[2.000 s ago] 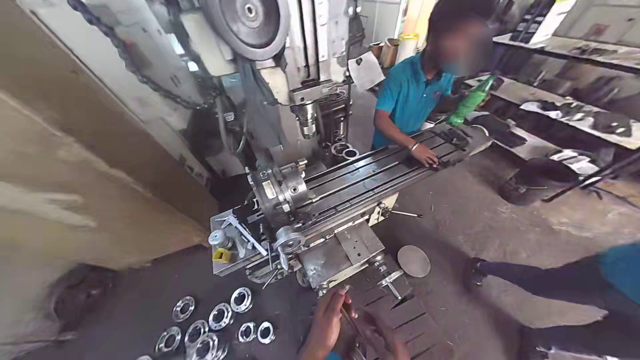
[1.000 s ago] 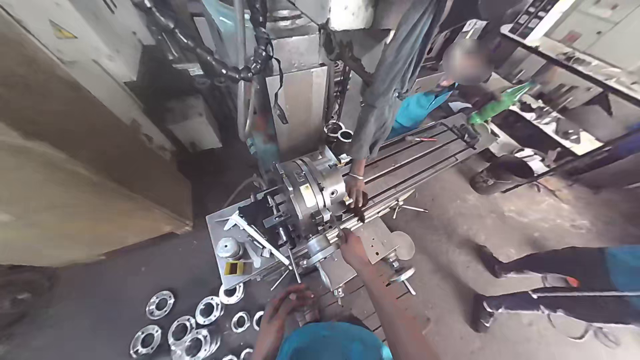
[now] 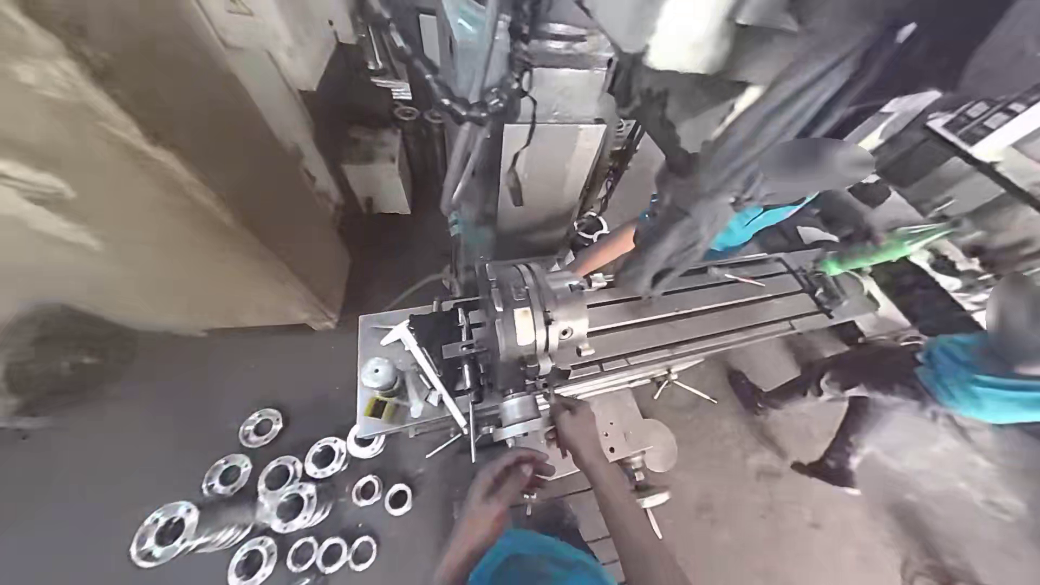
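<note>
At the lower middle, my left hand (image 3: 505, 481) has its fingers curled near the handwheel of the dividing head (image 3: 522, 418); whether it holds anything cannot be made out. My right hand (image 3: 575, 426) reaches up beside that handwheel, its fingertips at the dividing head's lower edge, partly hidden. Above both hands is the dividing head with its chuck (image 3: 565, 321), mounted at the left end of the milling machine's slotted table (image 3: 707, 313). Another person's forearm (image 3: 605, 250) reaches to the chuck from behind.
A side tray (image 3: 370, 329) carries a vernier caliper (image 3: 435, 375), a round metal part (image 3: 379, 374) and a yellow-black item (image 3: 379, 408). Many steel flange rings (image 3: 294, 505) lie on the floor at left. A green bottle (image 3: 865, 258) is by the table's far end. A person (image 3: 979, 378) is at right.
The view has swung and come closer to the dividing head. My hands, low in front of the machine two seconds ago, are now at its handwheel. Another person's arm has come in over the table.
</note>
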